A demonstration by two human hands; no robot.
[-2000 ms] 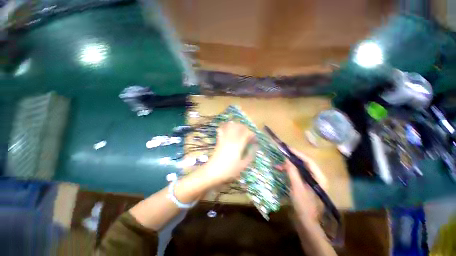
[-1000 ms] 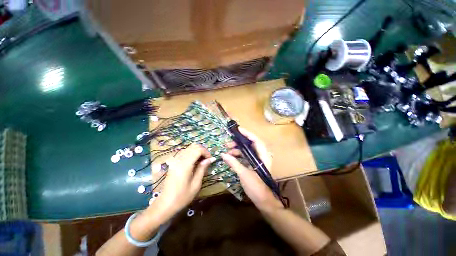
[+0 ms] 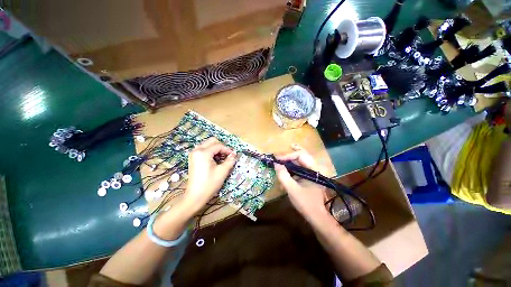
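Observation:
The panel of small green circuit boards point(image 3: 246, 178) lies tilted on a tan board point(image 3: 246, 95). Thin black wires with pale round components point(image 3: 116, 180) run left from it over the green bench. My left hand point(image 3: 208, 168) is over the middle of the panel, thumb and fingertips together at a small dark wire end. My right hand point(image 3: 302, 182) is at the panel's right edge, closed around the black soldering iron point(image 3: 300, 170), whose front end points left over the panel. The iron's tip is too small to make out.
A bundle of wired components point(image 3: 101, 136) lies at left. A round tin point(image 3: 295, 103), soldering station point(image 3: 364, 101), green cap point(image 3: 333, 72) and solder spool point(image 3: 361, 36) are at right. Behind stands a brown box point(image 3: 168, 33) with fan grilles point(image 3: 207, 74). A person in yellow point(image 3: 481, 168) is at far right.
The view has shifted and turned, showing more of the right side. My left fingers now pinch a wire end over the panel, apart from my right hand. The iron now lies flatter, pointing left over the panel.

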